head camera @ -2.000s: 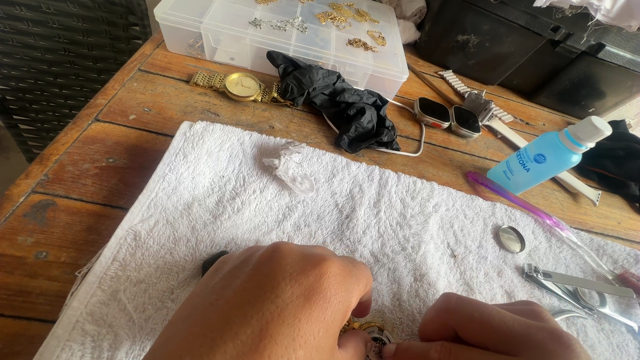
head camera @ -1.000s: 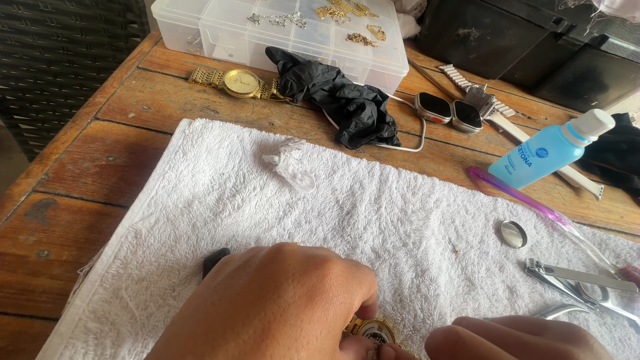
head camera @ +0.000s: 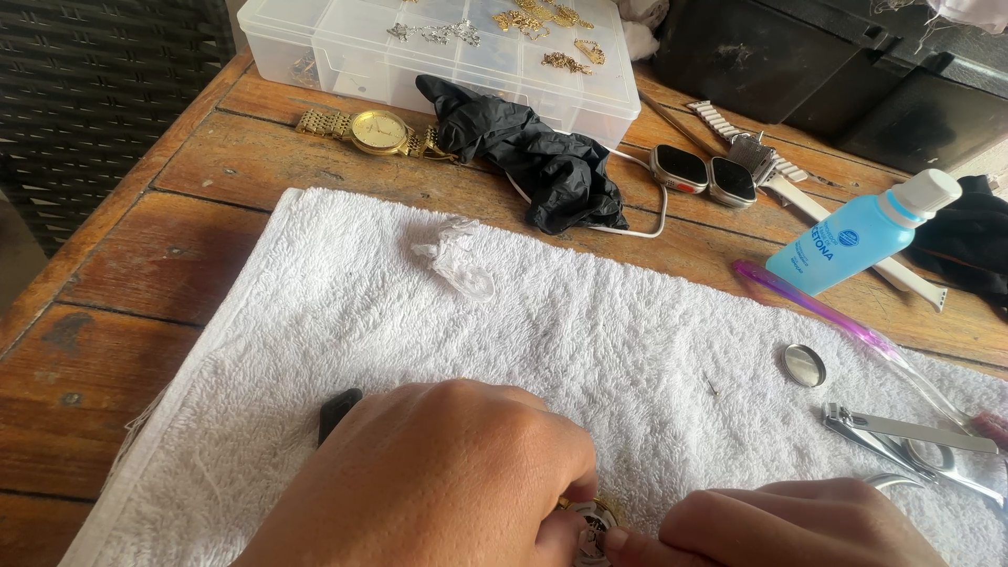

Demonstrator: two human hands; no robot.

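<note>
At the bottom of the head view, my left hand (head camera: 441, 480) grips a small gold-coloured watch case (head camera: 592, 529) between thumb and finger, its back off and the movement showing. My right hand (head camera: 780, 528) lies just right of it, fingers curled, with a fingertip on the case's edge. Whether that hand holds anything is hidden. Both hands rest over a white towel (head camera: 551, 315). A round metal watch case back (head camera: 804, 365) lies on the towel to the right, above a nail clipper (head camera: 906, 429) and other metal tools. A black object (head camera: 339, 413) pokes out behind my left hand.
Crumpled clear plastic (head camera: 457, 260) lies on the towel. Beyond are a gold wristwatch (head camera: 378, 131), a black glove (head camera: 543, 165), a clear compartment box (head camera: 354, 63) with chains on top, smartwatches (head camera: 681, 169), an acetone bottle (head camera: 850, 240) and a purple-and-clear toothbrush-like handle (head camera: 835, 315).
My right hand has shifted a little to the right from two seconds ago, and more of the open watch case shows between the hands. My left hand stays on the case.
</note>
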